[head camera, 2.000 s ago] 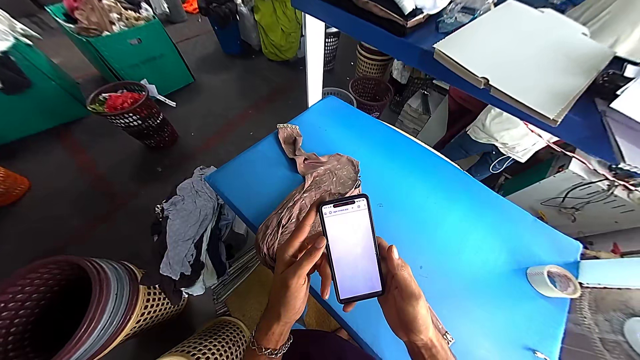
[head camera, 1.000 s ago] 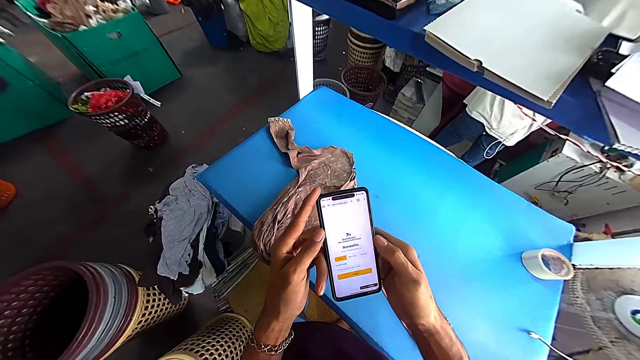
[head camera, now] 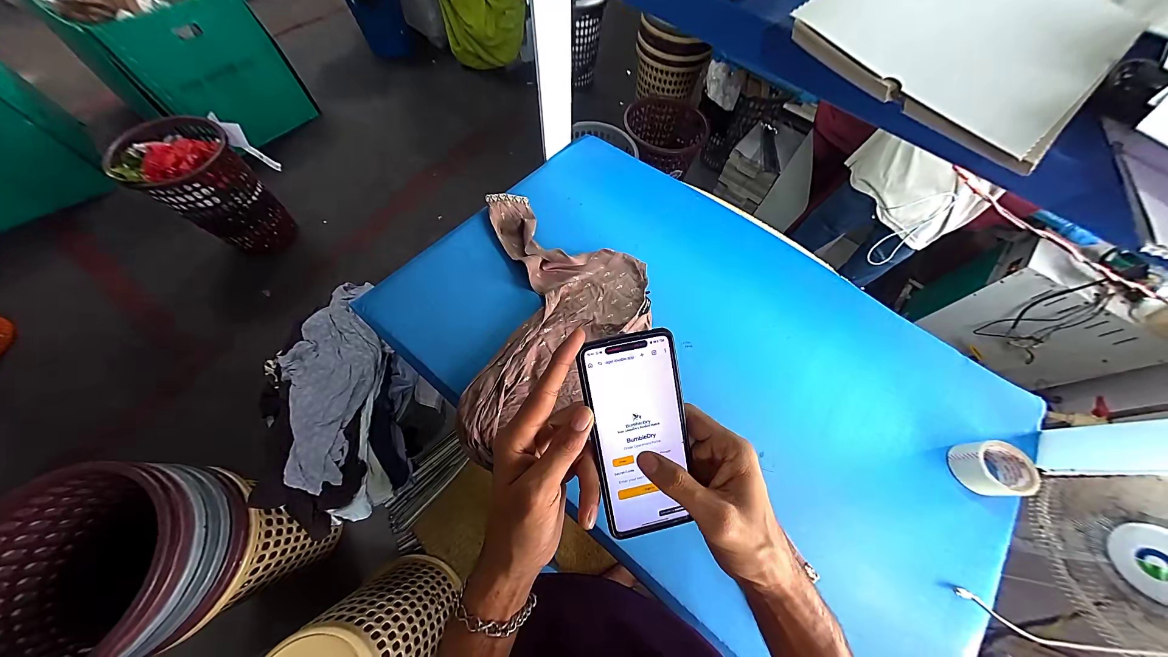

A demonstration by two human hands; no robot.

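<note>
A smartphone (head camera: 631,392) with a lit screen stands upright between my hands, over the near edge of the blue table (head camera: 785,365). My right hand (head camera: 730,502) grips its lower right side, the thumb on the screen. My left hand (head camera: 543,465) is at the phone's left edge, index finger raised and thumb against the side; how firmly it holds the phone is unclear. A crumpled brownish-pink patterned cloth (head camera: 584,287) lies on the table just behind the phone and my left hand. A chain bracelet circles my left wrist.
A roll of tape (head camera: 993,467) and a white cable (head camera: 1004,620) lie at right. Stacked plastic baskets (head camera: 173,547) and a heap of clothes (head camera: 333,392) are at left. Beyond are a maroon basket (head camera: 224,196), green bins (head camera: 201,68) and a shelf with a flat box (head camera: 967,64).
The phone's screen was blank two seconds ago and now shows a page with orange buttons. My right thumb has moved from the phone's side onto the screen.
</note>
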